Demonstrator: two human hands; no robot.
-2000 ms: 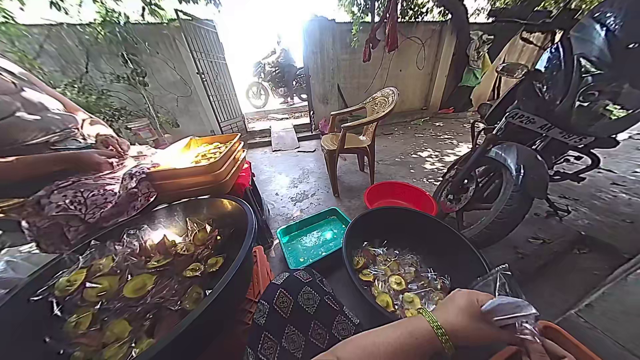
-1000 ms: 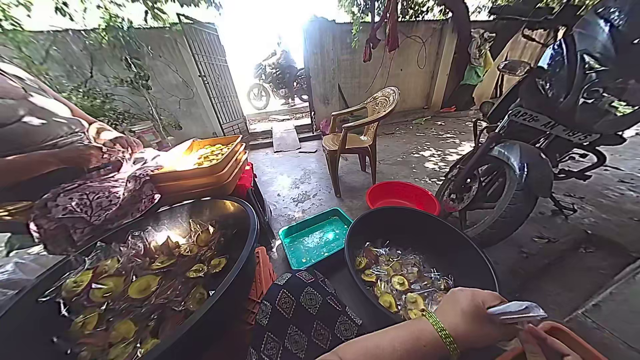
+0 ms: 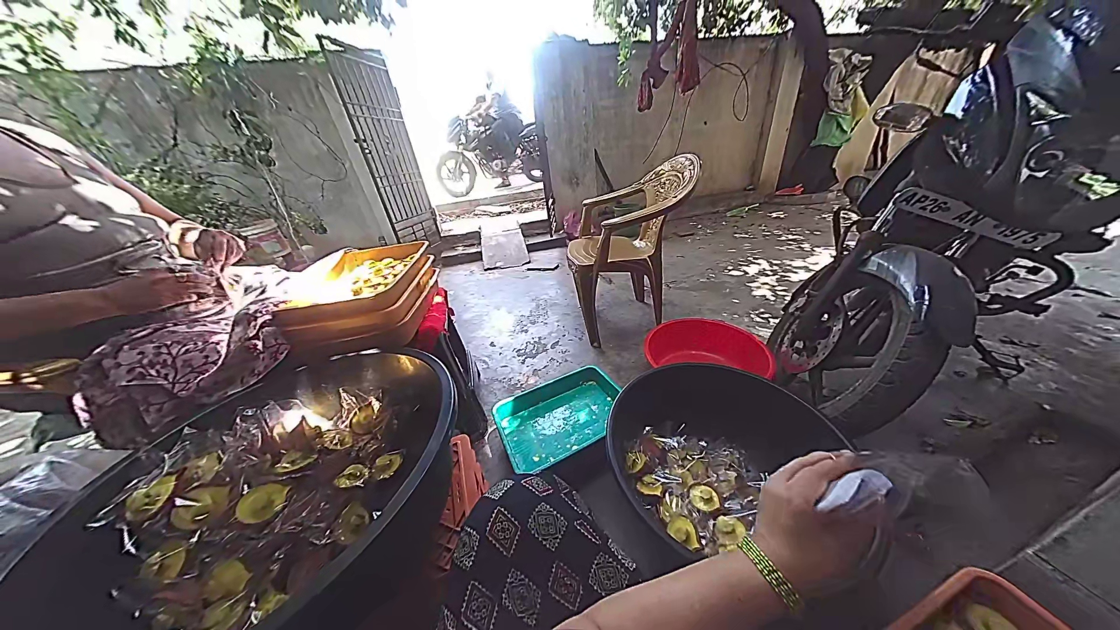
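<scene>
My left hand (image 3: 814, 516), wearing a green beaded bangle (image 3: 770, 573), is closed around the crumpled white end of a clear plastic bag (image 3: 856, 490); the bag blurs out to the right. It is over the right rim of a black tub (image 3: 735, 394) holding small clear packets with yellow-green round pieces (image 3: 703, 497). My right hand does not show. A larger black tub (image 3: 429, 464) at the left holds many similar packets (image 3: 262, 503). At the lower right corner, an orange tray (image 3: 980, 595) contains yellowish pieces.
Another person's hands (image 3: 210, 254) are beside stacked orange trays (image 3: 367, 306) at the left. A green tray (image 3: 560, 420), red basin (image 3: 709, 343), plastic chair (image 3: 634, 227) and parked motorcycle (image 3: 910, 324) stand beyond the tubs. Patterned dark cloth (image 3: 542, 551) lies between the tubs.
My right hand, seen near the lower right edge earlier, no longer shows. The bag at my left hand now trails blurred to the right. The motorcycle in the gateway has moved left.
</scene>
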